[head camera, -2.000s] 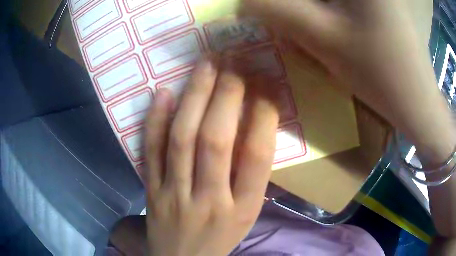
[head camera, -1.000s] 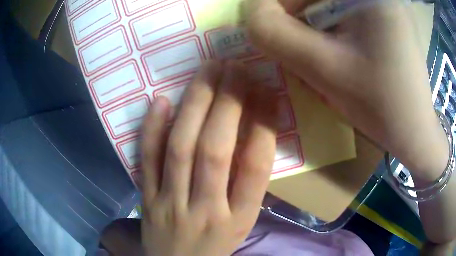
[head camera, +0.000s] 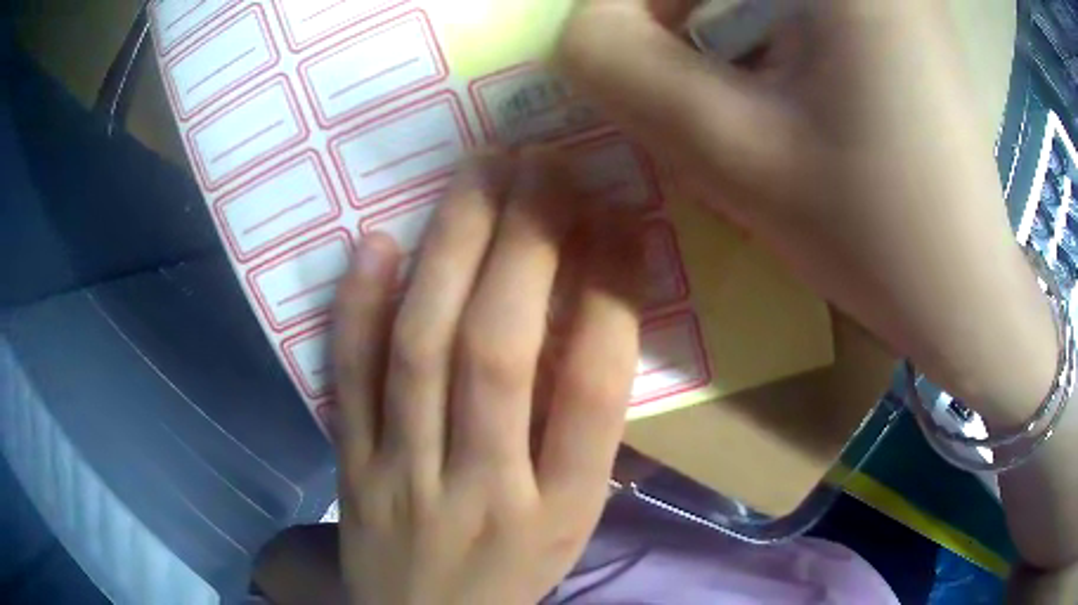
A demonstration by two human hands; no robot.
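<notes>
A white label sheet (head camera: pixel 278 225) with red-outlined rectangles lies under my left hand (head camera: pixel 485 355). The left hand is flat on it with fingers spread, holding nothing. My right hand (head camera: pixel 780 154) is at the upper right over the sheet's edge. It grips a whitish clear pen (head camera: pixel 731 26); the pen's tip is hidden by the hand. One label beside the right hand bears dark handwriting, too blurred to read. A pale-yellow bare strip (head camera: pixel 768 307) of the sheet or a backing shows at right.
Tan cardboard (head camera: pixel 757 431) lies under the sheet, on a clear plastic tray (head camera: pixel 757 526) with a shiny rim. A green mat with yellow tape (head camera: pixel 928 520) is at lower right. Grey and dark surfaces are at left. Mauve clothing shows at the bottom.
The right hand has moved from blurred motion to a steadier pose over the upper labels, shifting slightly left in the last second. The left hand stays on the sheet.
</notes>
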